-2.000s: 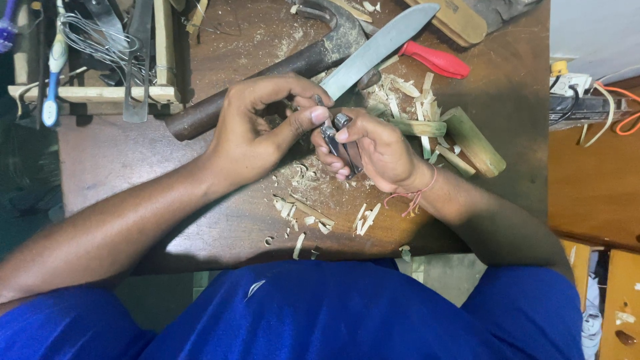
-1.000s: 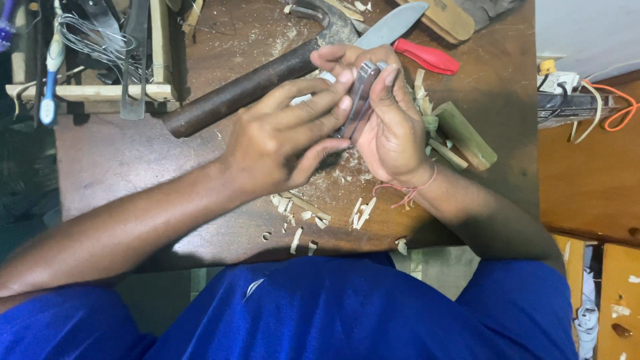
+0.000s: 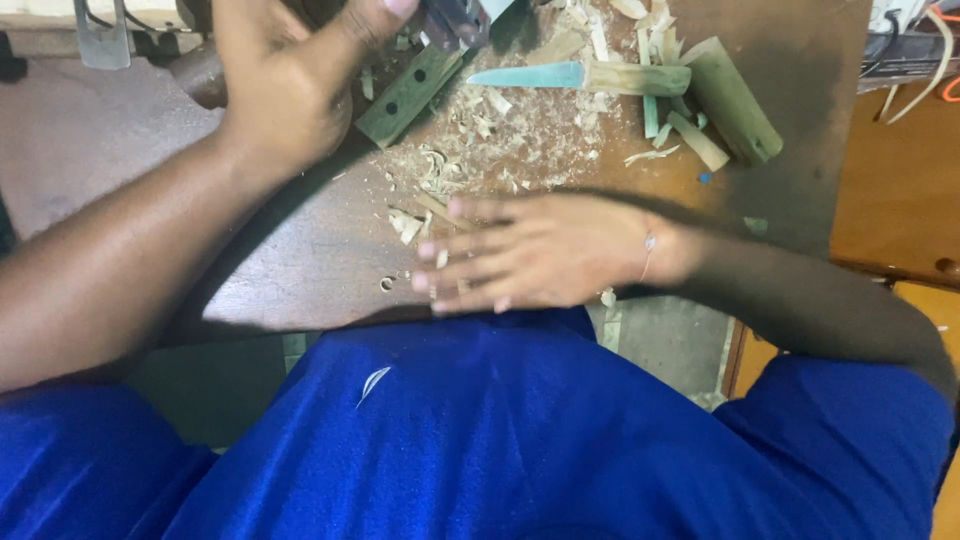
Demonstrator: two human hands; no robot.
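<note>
My left hand is at the upper left, its fingers partly cut off by the top of the frame. Its thumb tip lies close to a dark metal object; whether it grips it cannot be told. My right hand, blurred, is palm down with fingers spread over wood shavings by the near table edge. Beyond it lie a small knife with a wooden handle and a riveted wooden handle of a large blade, partly hidden by the dark object. A green-brown bamboo piece is at the right.
Shavings and sawdust are scattered over the wooden table. A brown tool handle lies behind my left wrist. A wooden tray with a flat metal strip is at the upper left; cables hang at the right.
My right hand has come away from the dark metal object and moved down to the near table edge, fingers spread. The knife and riveted handle are now uncovered. The view has shifted.
</note>
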